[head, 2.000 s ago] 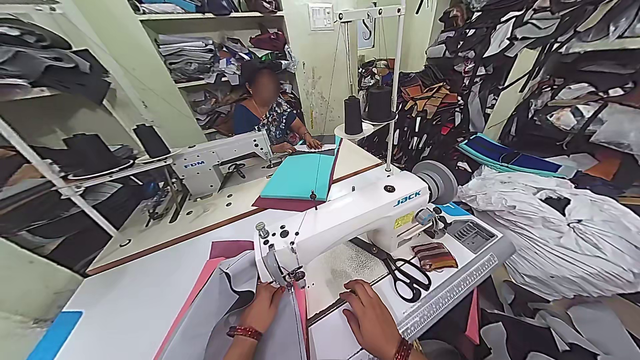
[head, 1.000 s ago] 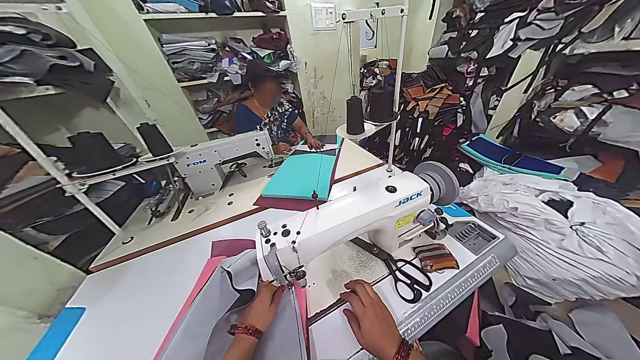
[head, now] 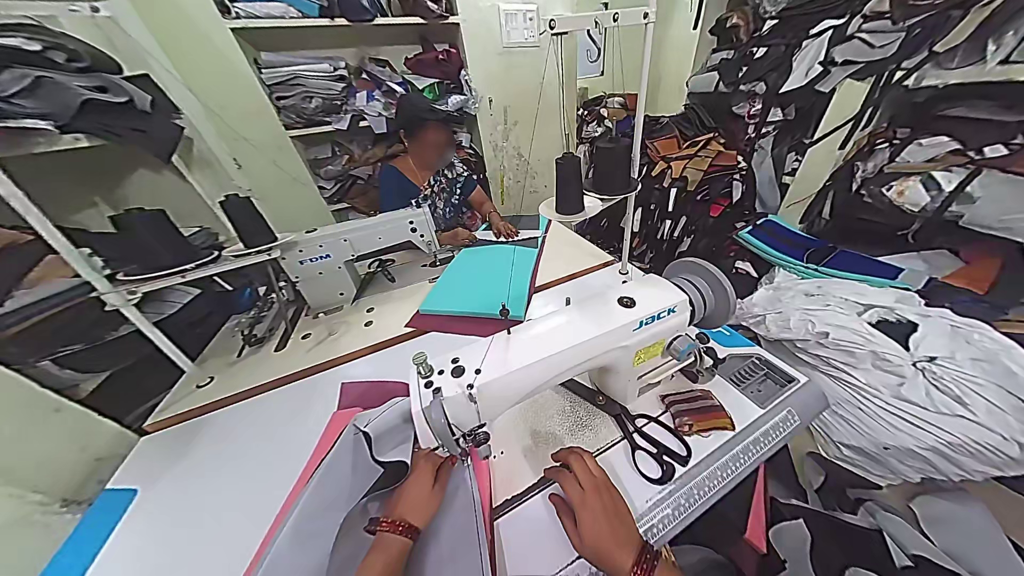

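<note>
A white Jack sewing machine (head: 552, 340) stands before me on a white table. Grey fabric (head: 376, 488) lies under its needle end, with pink and maroon fabric (head: 370, 394) beneath. My left hand (head: 420, 484) is at the needle area, its fingertips pinching the grey fabric's edge; the presser foot is partly hidden. My right hand (head: 588, 504) rests on the table right of the needle, fingers apart, holding nothing. Black-handled scissors (head: 652, 448) lie right of it beneath the machine arm, beside a striped cloth piece (head: 698, 412).
Behind, a person (head: 436, 172) works at a second sewing machine (head: 320, 260) with turquoise sheets (head: 482, 280) in front. Black thread cones (head: 570, 186) stand on a rack. A large white bundle (head: 904, 360) sits at right. Fabric scraps (head: 952, 512) lie lower right, and a printed ruler (head: 720, 472) edges the table.
</note>
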